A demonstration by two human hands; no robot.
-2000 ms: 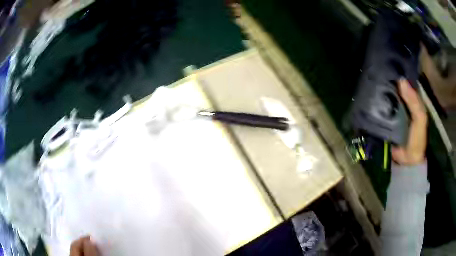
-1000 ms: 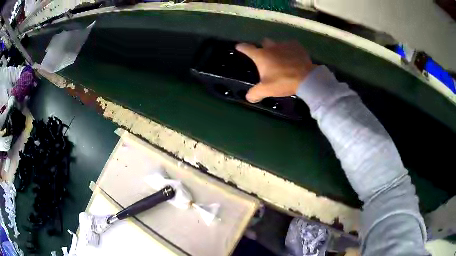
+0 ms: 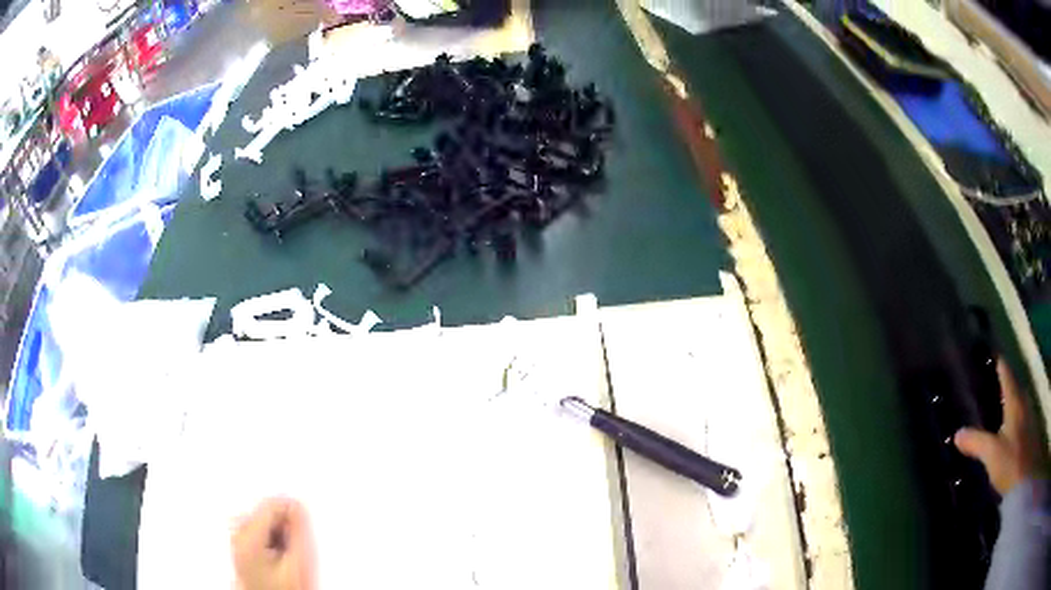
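Note:
A black socket housing (image 3: pixel 939 461) lies at the far right on the dark green strip, blurred and dark. My right hand (image 3: pixel 1003 444) is at the right edge with thumb and fingers around its side, partly cut off. My left hand (image 3: pixel 274 551) is curled over the white board (image 3: pixel 380 461) at the bottom, washed out by glare. A small dark spot shows at its fingers; I cannot tell whether it holds anything. A slim tool with a black handle (image 3: pixel 668 452) lies across the seam of the board. A crumpled white bag (image 3: pixel 738 542) lies by its handle end.
A large tangled pile of black plastic brackets (image 3: pixel 496 161) lies on the green surface beyond the board. White looped brackets (image 3: pixel 271 314) lie at the board's back edge. Blue bag-lined bins (image 3: pixel 144 161) stand at the left. A raised cream edge (image 3: pixel 795 392) runs between board and green strip.
The view has swung left, so the board and black pile fill the middle. My right hand and the housing now appear at the far right. My left hand has come into view.

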